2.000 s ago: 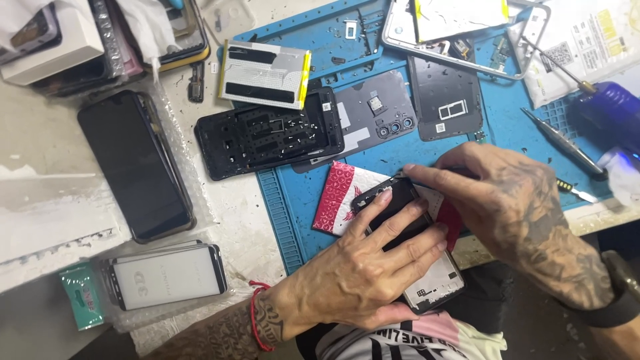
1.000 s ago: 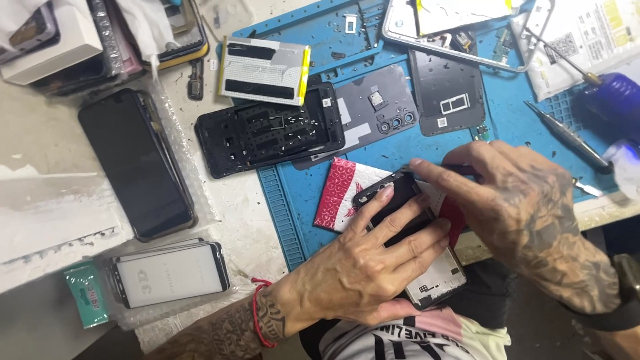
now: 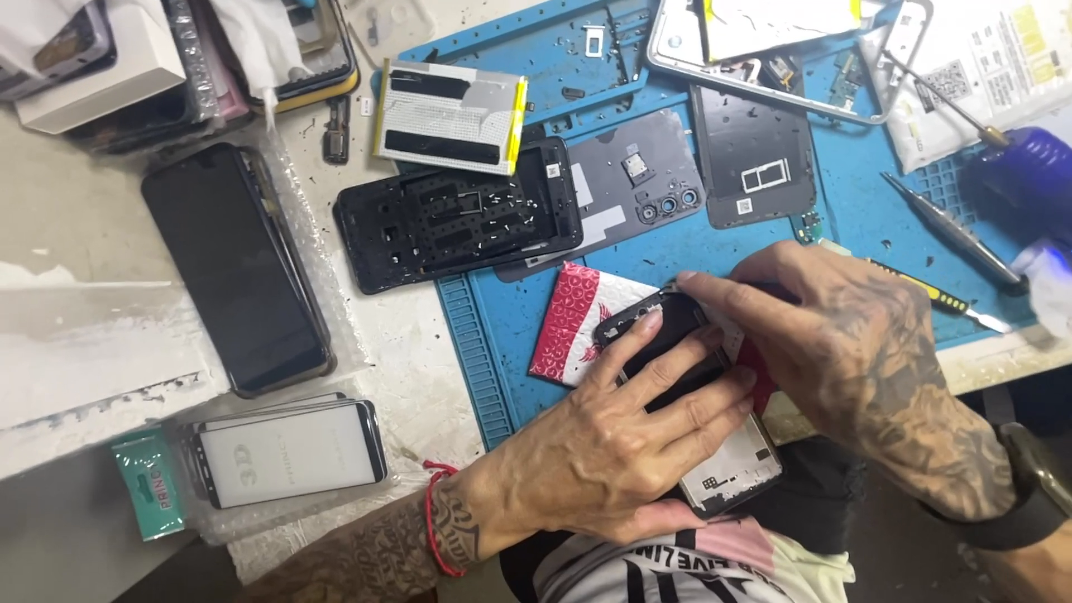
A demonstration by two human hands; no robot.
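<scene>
A black smartphone frame (image 3: 730,469) lies tilted at the front edge of the blue mat, partly over a red and white padded packet (image 3: 563,335). My left hand (image 3: 624,444) holds the frame, its fingers spread across the front. My right hand (image 3: 804,335) is at the frame's upper right corner, with the index fingertip on the edge; whether it pinches a small tool or part is hidden. Behind the hands lie a black phone mid-frame (image 3: 452,209) with loose screws, a phone battery (image 3: 448,115) and a grey phone back cover (image 3: 603,184).
To the right are a metal precision screwdriver (image 3: 955,226), a yellow and black pry tool (image 3: 942,297) and a blue bottle with a needle tip (image 3: 1026,176). A dark phone (image 3: 239,268) and packaged screen glass (image 3: 289,456) lie left. Another back cover (image 3: 754,151) lies behind.
My right hand has shifted slightly along the frame's upper corner. My left hand keeps its hold on the frame, and the surrounding parts have not plainly moved.
</scene>
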